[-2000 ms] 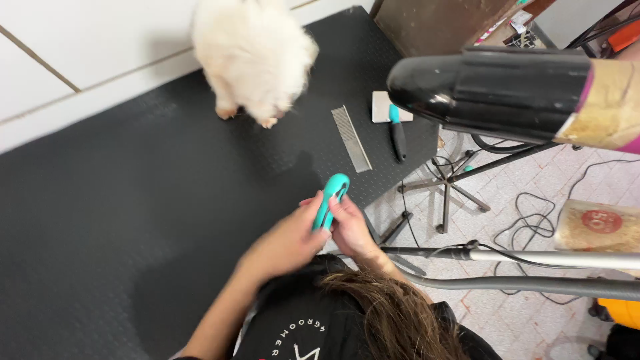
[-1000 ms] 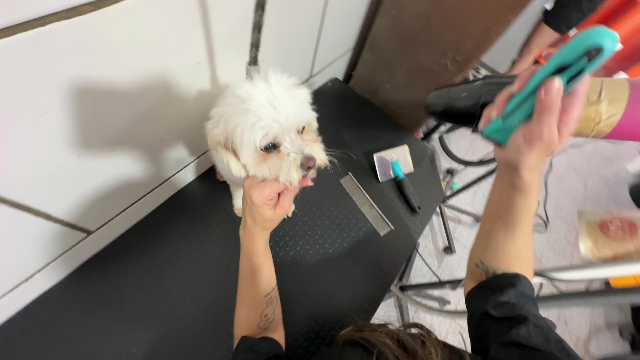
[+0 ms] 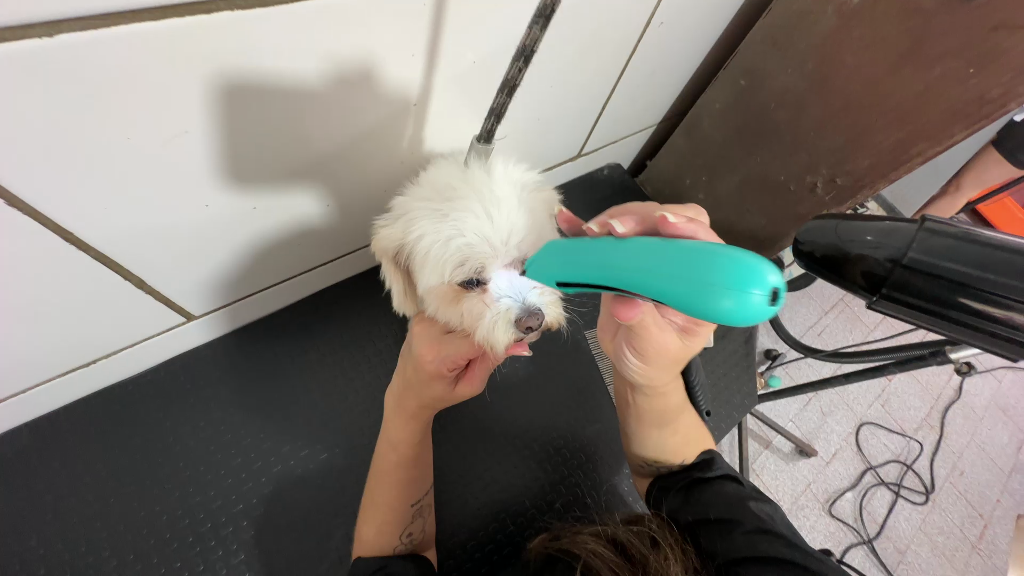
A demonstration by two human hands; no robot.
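Observation:
A small white dog [image 3: 472, 232] faces me on a black textured grooming table [image 3: 200, 448]. My left hand [image 3: 448, 364] grips the fur under its chin. In my right hand [image 3: 652, 320] is a teal cordless clipper [image 3: 664, 276], its front end close to the dog's eye and the top of its muzzle, where a bright light falls. Whether the blade touches the fur cannot be seen. Behind my right wrist shows part of a metal comb [image 3: 598, 356]. The black handle of a brush [image 3: 698, 388] lies beside that wrist, mostly hidden.
A patterned grooming strap [image 3: 520, 72] rises behind the dog's head against the white tiled wall [image 3: 144, 160]. At the right, a black dryer nozzle [image 3: 904, 264] juts in above stand legs and a looped cable [image 3: 888, 472] on the floor. Another person's arm [image 3: 972, 176] shows at the right edge.
Two seconds ago both hands were together on the clipper near my body. One second ago my left hand was at the dog's chin; since then my right hand has brought the clipper from the right to its face.

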